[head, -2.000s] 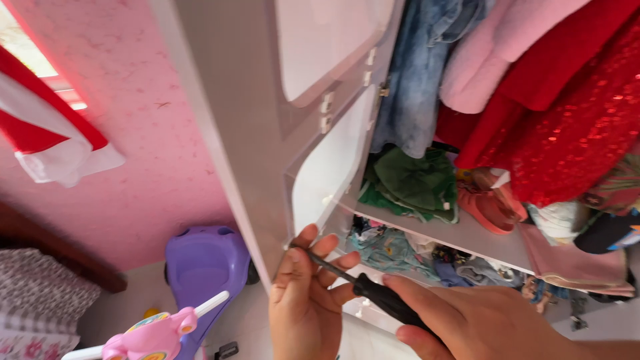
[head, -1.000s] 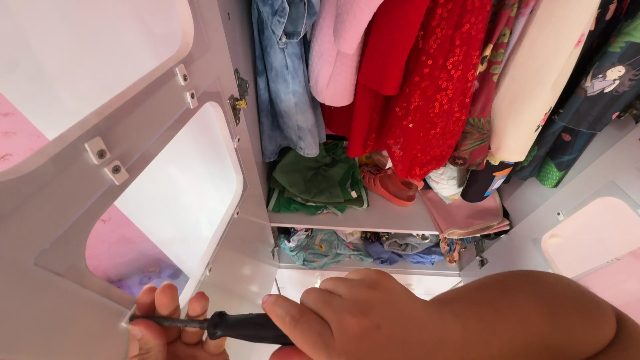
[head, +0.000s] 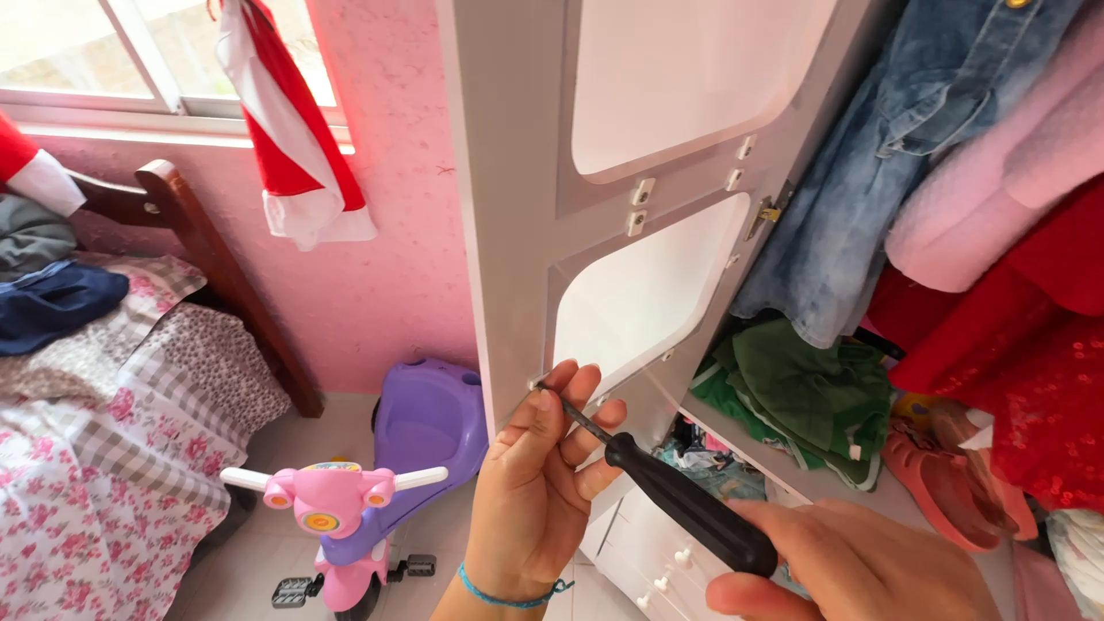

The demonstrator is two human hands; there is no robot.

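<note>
A black-handled screwdriver [head: 690, 504] slants up and left across the lower middle, its tip at a small white clip [head: 536, 379] near the lower corner of the wardrobe door's panel. My right hand [head: 849, 561] holds the end of the handle. My left hand [head: 548, 474], with a blue string bracelet at the wrist, has thumb and fingertips around the metal shaft near the tip. The open wardrobe door [head: 509, 216] has rounded translucent panels, held by more white clips [head: 640, 191] with screws. Whether the tip sits in a screw cannot be told.
Denim and red clothes [head: 1026, 379] hang in the wardrobe at right, above folded green clothes [head: 802, 388] and coral clogs [head: 940, 483]. At left are a bed [head: 78, 483] with a floral cover and a pink and purple ride-on toy [head: 345, 509]. A red and white cloth [head: 302, 147] hangs by the window.
The view has swung left since one second ago, bringing the bed and toy into sight. Both hands keep hold of the screwdriver in all frames.
</note>
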